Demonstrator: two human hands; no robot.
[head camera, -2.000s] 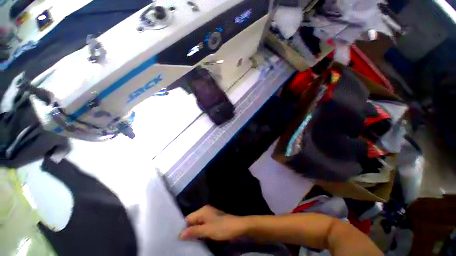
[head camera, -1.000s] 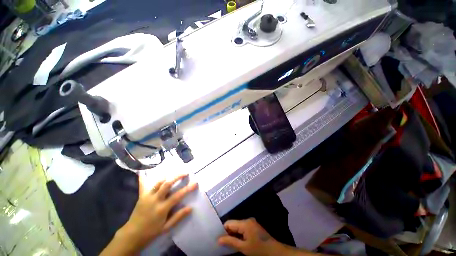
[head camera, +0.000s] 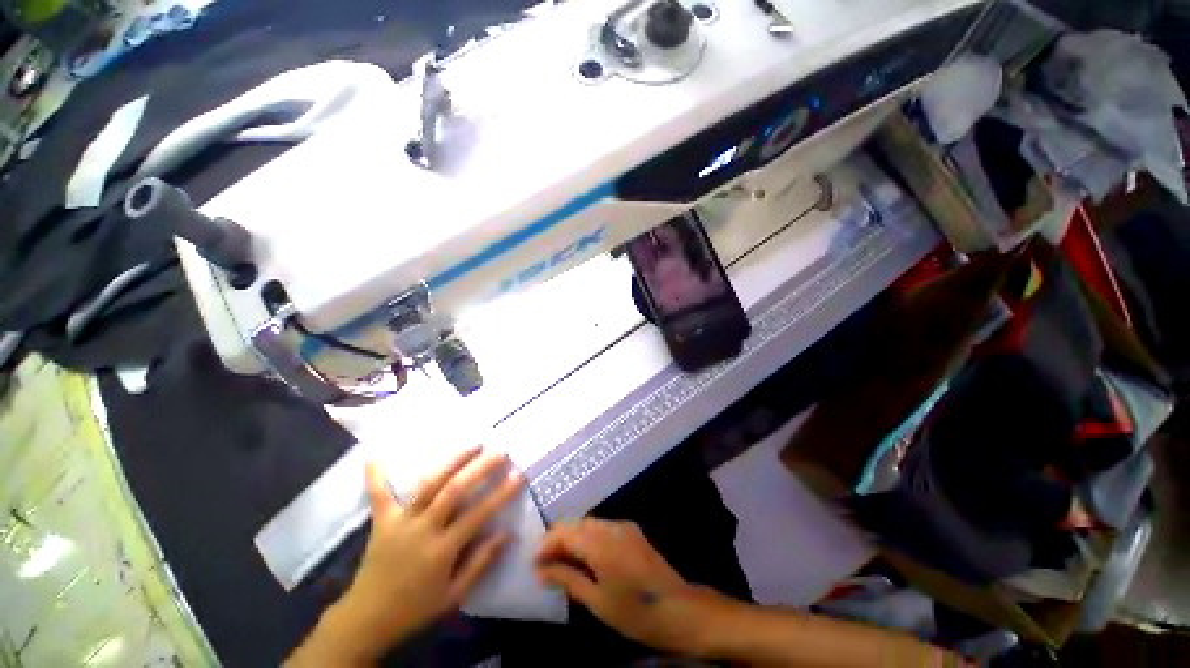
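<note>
The white piece (head camera: 516, 574) lies on the bed in front of the sewing machine (head camera: 431, 222), below its needle area. My left hand (head camera: 437, 542) lies flat on it with fingers spread. My right hand (head camera: 613, 574) has its thumb and bent fingers at the piece's right edge and pinches it. A white strip (head camera: 313, 522) sticks out left of my left hand, over the dark fabric (head camera: 235, 483); whether it is one with the white piece is hidden under the hand. The needle tip cannot be made out.
A smartphone (head camera: 692, 294) lies on the bed under the machine arm, by the ruler scale (head camera: 626, 437). A carton (head camera: 835, 457) with dark and red cloth stands at right. Pale offcuts (head camera: 1096, 105) lie beyond it. Dark fabric with white pieces spreads behind the machine.
The white strip now shows left of my left hand, where a rounded white piece lay on the dark fabric. The right hand and the white piece's lower edge have moved up towards the machine. The phone screen is brighter.
</note>
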